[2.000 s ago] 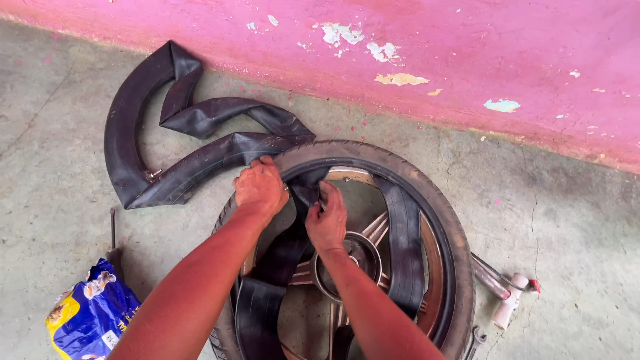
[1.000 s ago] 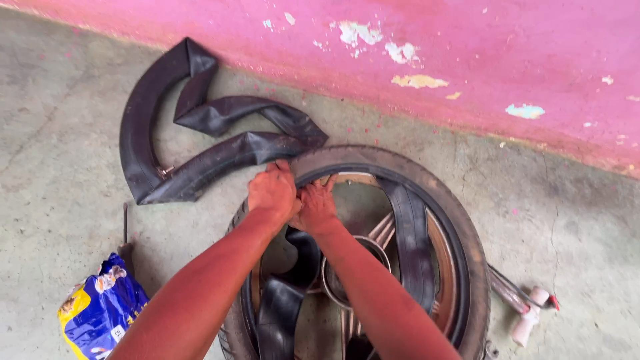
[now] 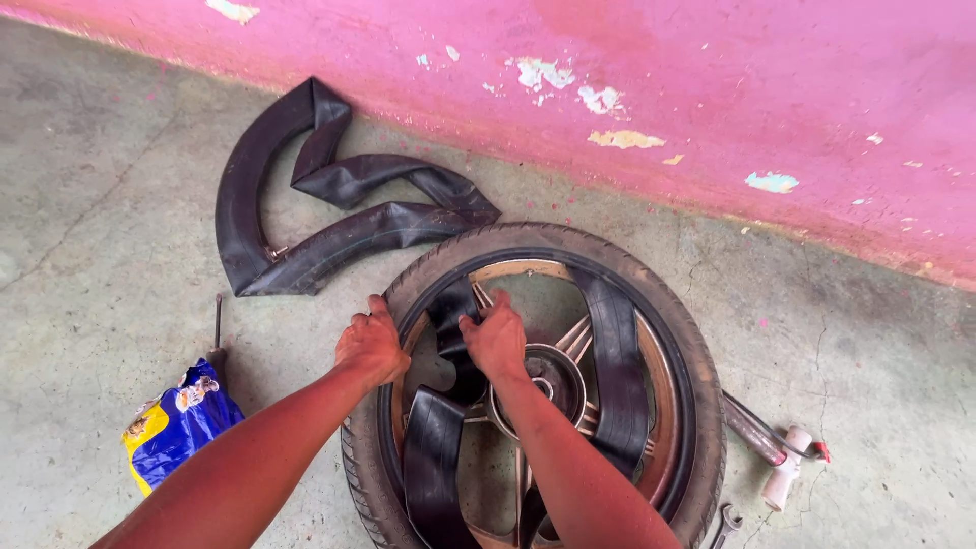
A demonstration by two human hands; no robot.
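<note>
A spoked wheel with its tyre (image 3: pixel 698 366) lies flat on the concrete floor. A black inner tube (image 3: pixel 618 343) hangs partly out of it, across the spokes. My left hand (image 3: pixel 374 343) rests on the tyre's upper left edge, fingers over the tread. My right hand (image 3: pixel 496 335) is inside the wheel, above the hub (image 3: pixel 560 385), touching the tube's upper left part with thumb and fingers apart; whether it pinches the rubber is unclear. A second inner tube (image 3: pixel 248 191), folded and flat, with a metal valve stem (image 3: pixel 278 252), lies beyond the wheel at upper left.
A blue and yellow plastic packet (image 3: pixel 183 427) lies at lower left by a tool with a thin metal shaft (image 3: pixel 219 320). Right of the wheel are a hand pump (image 3: pixel 789 465) and a wrench (image 3: pixel 728 526). A pink wall (image 3: pixel 686 99) with peeling paint stands behind.
My hands, close together at the wheel's upper left rim a second ago, are now apart. The left is on the tyre's outer edge, the right nearer the hub.
</note>
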